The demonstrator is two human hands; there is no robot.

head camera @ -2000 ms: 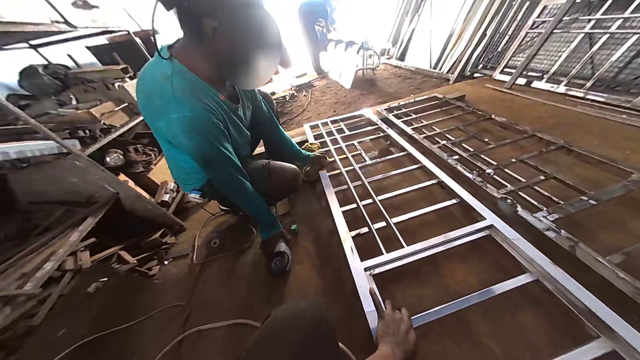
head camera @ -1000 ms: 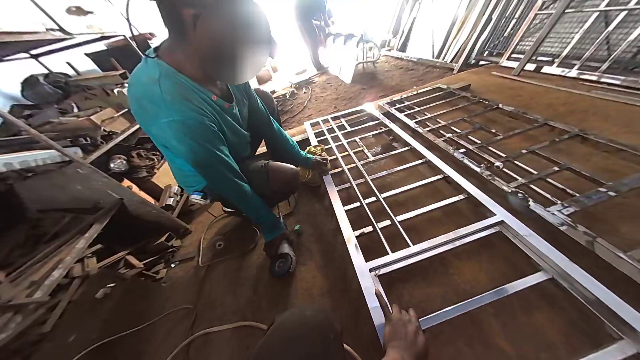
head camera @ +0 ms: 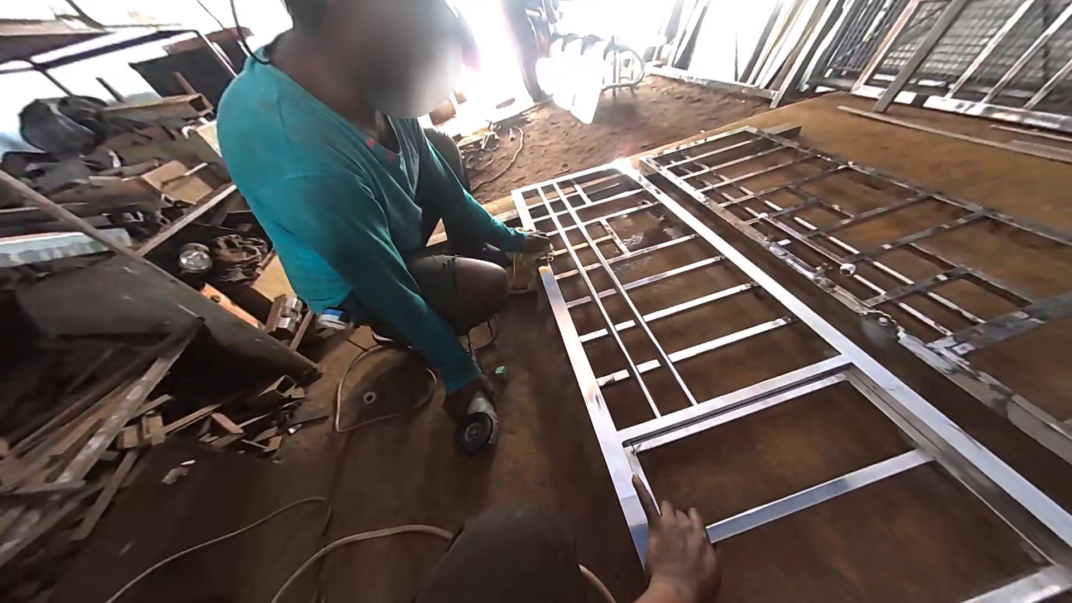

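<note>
My right hand [head camera: 678, 548] is at the lower middle, its index finger stretched along the inner edge of the near left corner of a shiny metal frame [head camera: 590, 368]; the other fingers are bent, and no tool shows in it. My left hand is out of view. The frame lies flat, with crossbars and two thin long bars. A co-worker in a teal long-sleeved shirt [head camera: 335, 193] crouches left of it. One of the co-worker's hands holds an angle grinder [head camera: 476, 429] low near the floor; the other, gloved, is at the frame's left rail.
A second, darker metal frame [head camera: 930, 197] lies to the right. Scrap wood and metal pieces [head camera: 226, 423] are heaped at the left. Cables [head camera: 368, 533] cross the floor near my knee [head camera: 512, 553]. More metal grilles [head camera: 997, 50] lean at the back right; another person stands at the back.
My right hand stays at the frame's near left corner throughout. The co-worker holds the grinder low in all the frames. Nothing is plainly taken or let go.
</note>
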